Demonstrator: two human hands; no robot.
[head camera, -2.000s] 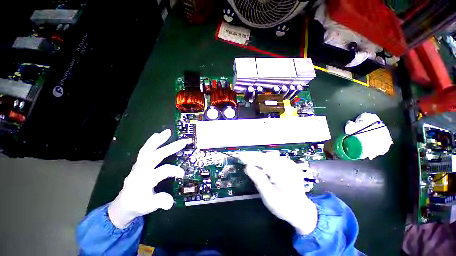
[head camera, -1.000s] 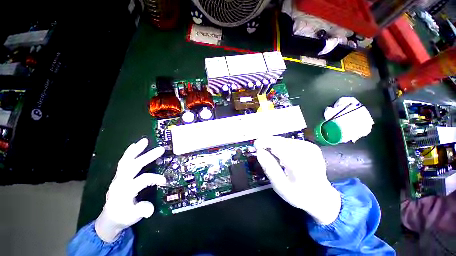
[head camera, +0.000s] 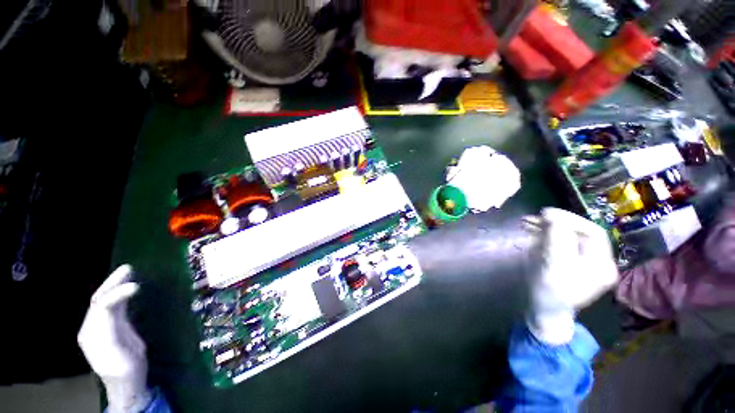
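The green power supply board (head camera: 266, 323) lies tilted on the dark green mat, with a long silver-white heatsink (head camera: 310, 230), a finned heatsink block (head camera: 310, 141) and two copper-red coils (head camera: 196, 219). My left hand (head camera: 117, 335), in a white glove, is off the board's left side, partly curled, with nothing seen in it. My right hand (head camera: 570, 254), gloved and blurred, is raised well right of the board with fingers bent together; whether it holds a thin tool cannot be told. A green cup (head camera: 447, 203) stands right of the board beside a white wipe (head camera: 487, 177).
A fan (head camera: 270, 36) and a black bin with white wipes (head camera: 415, 85) under a red tray (head camera: 431, 24) stand at the back. Another board (head camera: 645, 185) and a person's pink sleeve (head camera: 677, 278) are at right. Black totes (head camera: 56, 202) stand at left.
Both hands have moved off the board, the left outward to the left, the right out to the right past the cup. The view has turned, so the board shows further left and more tilted.
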